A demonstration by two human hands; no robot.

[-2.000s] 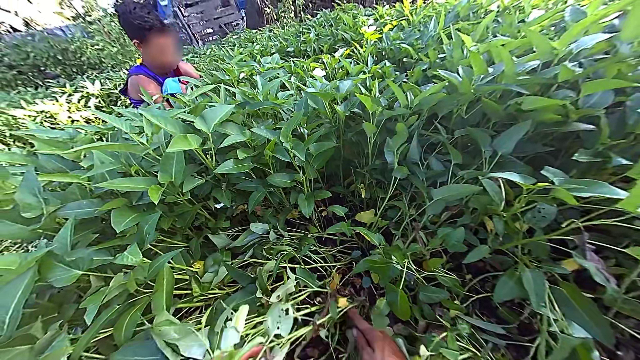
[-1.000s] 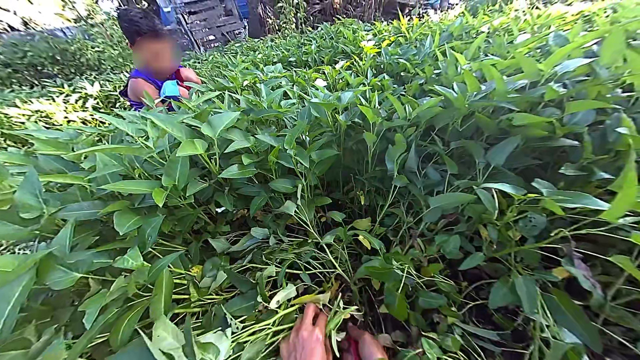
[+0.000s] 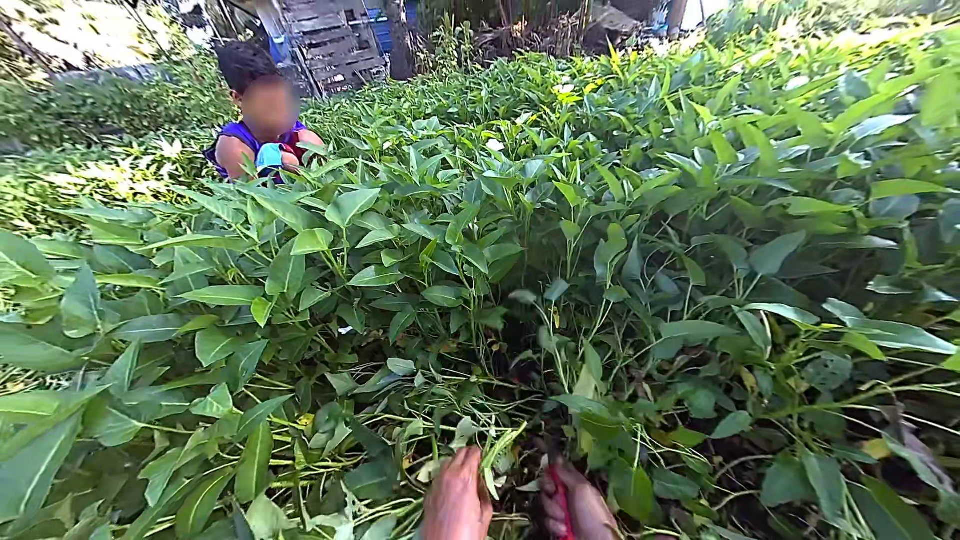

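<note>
Low in the view, my left hand [image 3: 459, 495] is among cut or bent green stems [image 3: 499, 450] of leafy plants, which look like water spinach; its fingers are partly hidden, so its hold is unclear. Close by on the right, my right hand [image 3: 577, 501] is closed around a red handle [image 3: 562, 499]. The front end of that tool is dark and blurred among the stems, and its kind cannot be told. Dense upright leafy plants [image 3: 450, 255] rise in front of both hands.
A person [image 3: 259, 120] in a purple sleeveless top is low among the plants at the upper left, with a light blue thing [image 3: 271, 157] at the chest. Behind stand a weathered wooden slatted panel [image 3: 334, 45] and a post [image 3: 677, 16]. Long stems cross at the right.
My left hand, not clearly seen two seconds ago, came into view beside the right one. The red handle shows more plainly now in my right hand, which has moved a little to the right.
</note>
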